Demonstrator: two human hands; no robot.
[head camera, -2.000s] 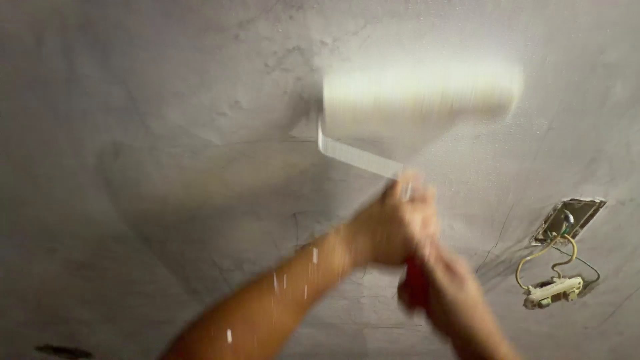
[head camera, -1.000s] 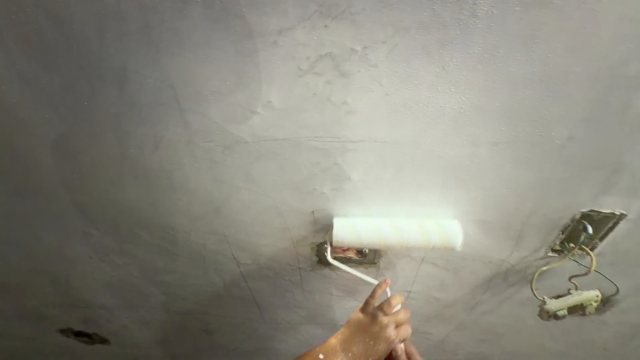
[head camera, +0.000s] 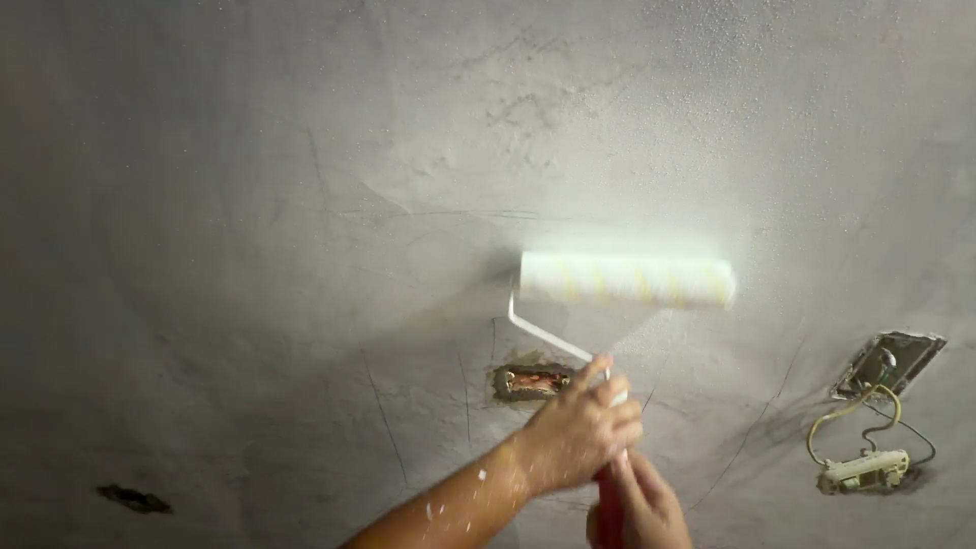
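Note:
A paint roller with a white, faintly yellow-striped sleeve (head camera: 627, 280) lies against the grey plastered surface. Its bent white metal frame (head camera: 550, 336) runs from the sleeve's left end down to the hands. My left hand (head camera: 587, 427) is wrapped around the upper grip, just below the frame, and white paint specks mark the forearm. Right under it, my right hand (head camera: 644, 503) holds the red lower part of the handle (head camera: 610, 507). The sleeve is slightly blurred.
A recessed box with reddish contents (head camera: 536, 381) sits left of my left hand. At right, an open electrical box (head camera: 890, 366) has wires running to a dangling pale socket fitting (head camera: 867, 470). A dark hole (head camera: 135, 499) shows at lower left. Thin cracks cross the plaster.
The roller sleeve first came down over the recessed box, then moved up off it, leaving the box uncovered. Both hands kept hold of the roller. The view shifted somewhat.

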